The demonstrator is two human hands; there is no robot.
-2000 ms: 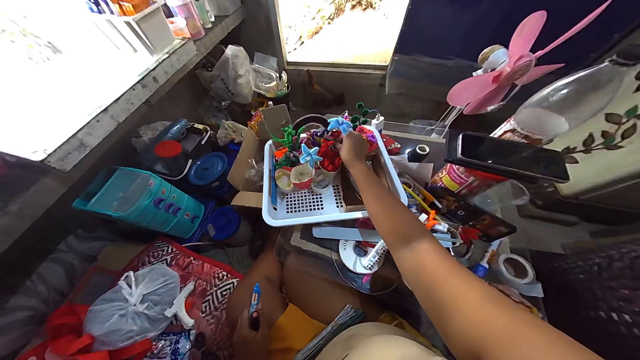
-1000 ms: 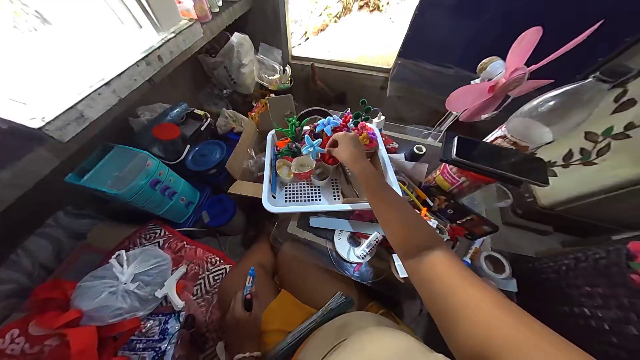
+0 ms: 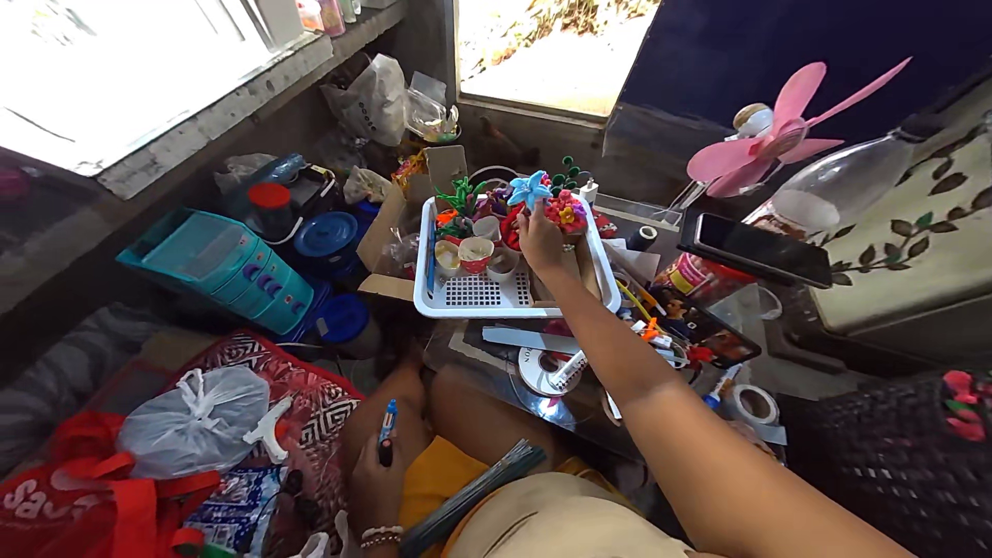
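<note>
My right hand (image 3: 540, 236) reaches over a white plastic basket (image 3: 496, 311), its fingers closed at the base of a light blue flower (image 3: 530, 190). Around it in the basket stand several small cups (image 3: 475, 254), green pipe-cleaner-like stems (image 3: 463, 195) and red and pink flowers (image 3: 567, 213). Low at the left, my left hand (image 3: 377, 480) rests on my leg, shut on a blue and black pen-like tool (image 3: 388, 430). A bundle of thin grey-green stems (image 3: 474, 496) lies across my lap.
A ribbon spool (image 3: 535, 372), a roll of tape (image 3: 753, 405) and phones (image 3: 756, 249) lie on the glass-topped table's right part. A pink-bladed fan (image 3: 783, 139) stands behind. At left are teal drawers (image 3: 248, 271), a cardboard box (image 3: 384, 232), a blue-lidded container (image 3: 341, 318) and bags (image 3: 198, 418).
Over the basket, the right hand has closed on a blue flower and holds it up; one second ago it was beside the blue flowers. The left hand still holds the pen-like tool.
</note>
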